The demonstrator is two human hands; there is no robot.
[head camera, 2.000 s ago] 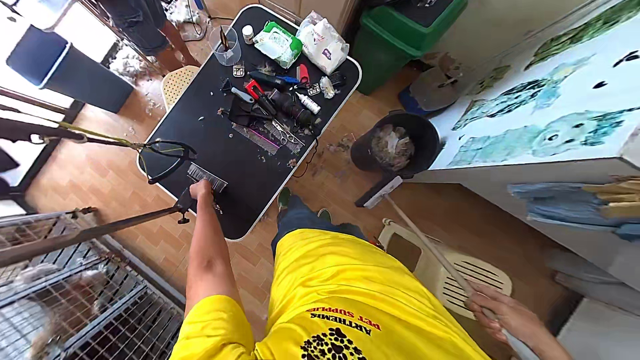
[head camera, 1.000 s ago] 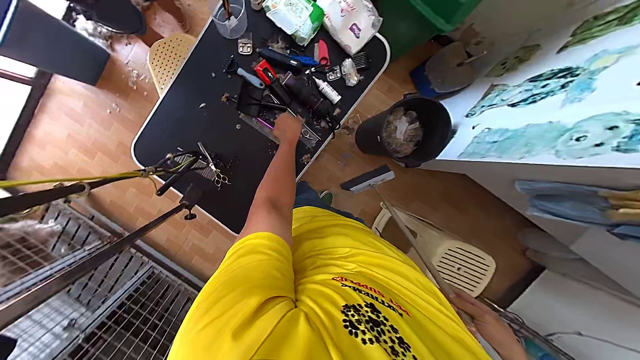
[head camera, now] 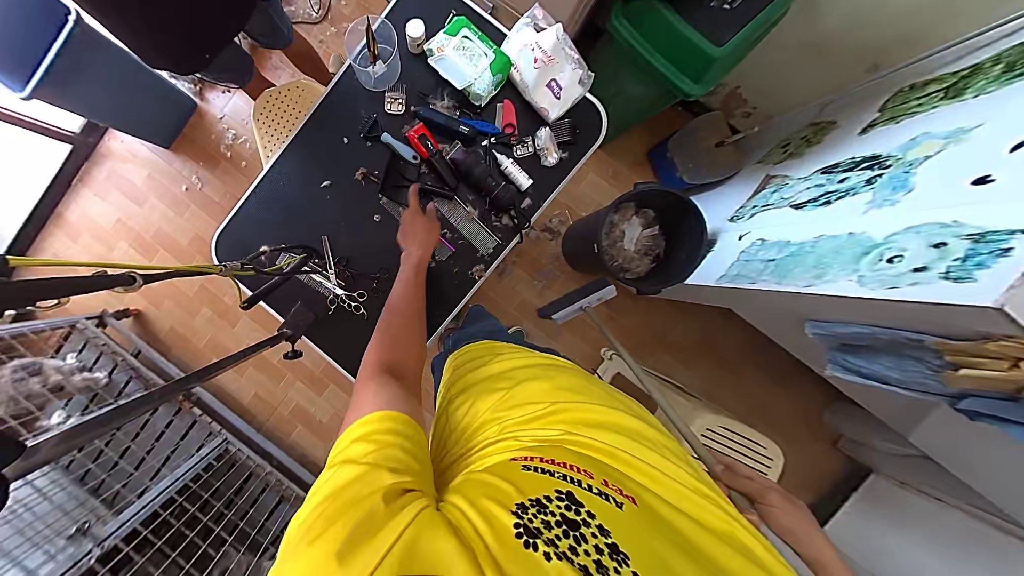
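My left hand [head camera: 418, 228] reaches over the black grooming table [head camera: 320, 208], its fingers at a black tool [head camera: 398, 178] with a handle; whether it grips this cannot be told. Metal combs [head camera: 468, 226] lie beside it. Above are a red and black clipper [head camera: 428, 148], a blue-grey handled tool [head camera: 400, 148], a dark clipper [head camera: 442, 122] and a white bottle [head camera: 513, 170]. Grooming scissors [head camera: 340, 292] and another comb [head camera: 308, 276] lie toward the table's lower left. My right hand [head camera: 764, 496] is closed around the pole of a long-handled floor brush [head camera: 578, 300].
A black bin [head camera: 696, 240] holding hair stands right of the table, a green bin [head camera: 688, 48] beyond it. A metal arm [head camera: 160, 400] and leash cross the left side above a wire cage [head camera: 200, 480]. A person [head camera: 272, 24] stands at top left; a stool [head camera: 284, 112] is near.
My left hand has moved from the comb at the table's lower left to the tools farther right; scissors now show beside that comb. My right hand still holds the pole.
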